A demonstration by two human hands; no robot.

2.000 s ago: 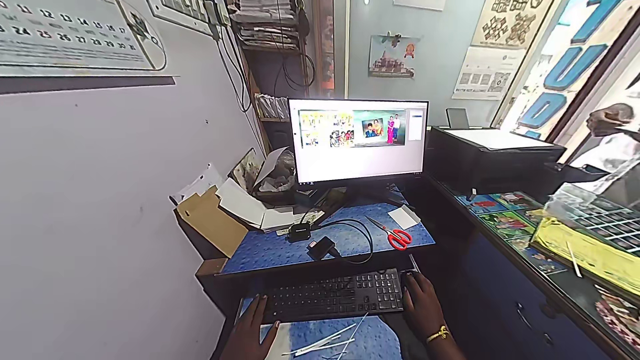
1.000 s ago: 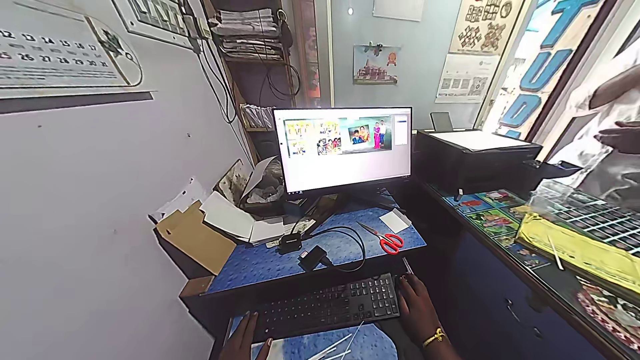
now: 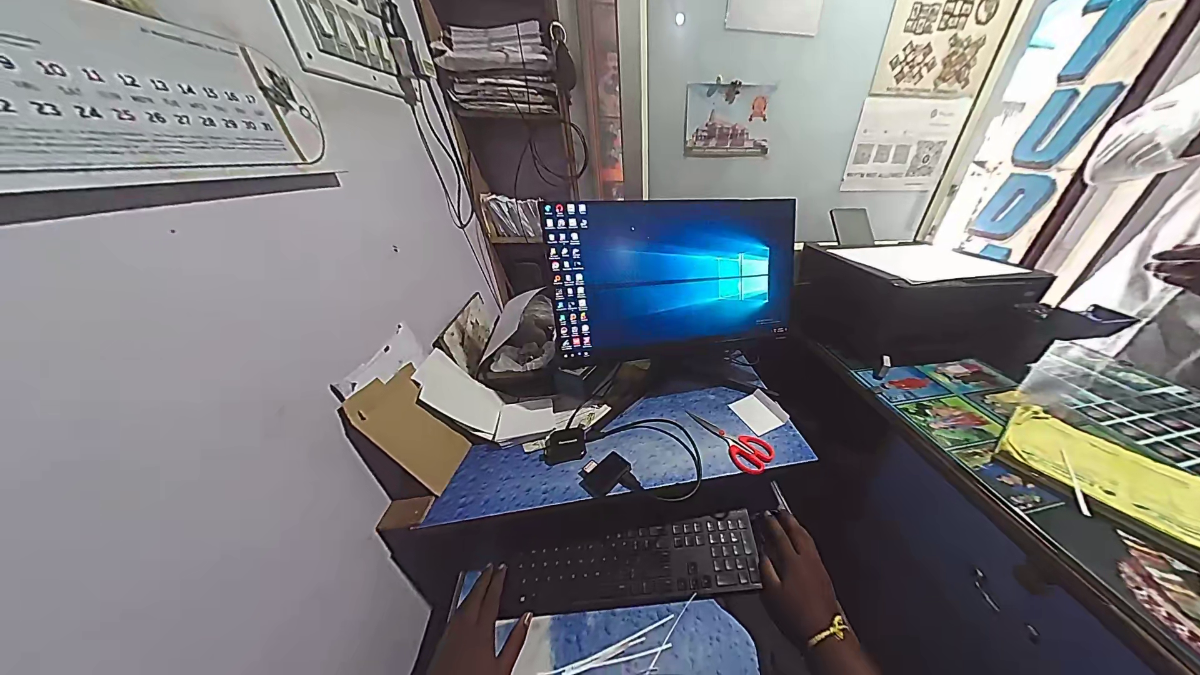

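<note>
My left hand (image 3: 483,623) rests at the left end of a black keyboard (image 3: 637,562), fingers apart and holding nothing. At the keyboard's right end lies my right hand (image 3: 797,572), palm down, with a yellow band at the wrist; whether a mouse is under it is hidden. Behind the keyboard stands a monitor (image 3: 670,277) with a desktop of icons on a blue background. Red-handled scissors (image 3: 748,452), a black card reader or adapter (image 3: 607,474) and a small black box (image 3: 564,445) with cables lie on the blue desk surface (image 3: 506,487). Thin white strips (image 3: 628,647) lie before the keyboard.
A black printer (image 3: 923,300) with paper on top stands right of the monitor. The counter at right holds a yellow packet (image 3: 1106,469) and a clear plastic sheet. Cardboard (image 3: 408,427) and papers lean at left. Another person's hand (image 3: 1177,267) shows at the far right.
The monitor showed pictures in a bright window; now it shows the blue desktop with icons. The other person's arms at the right have moved. My hands remain by the keyboard.
</note>
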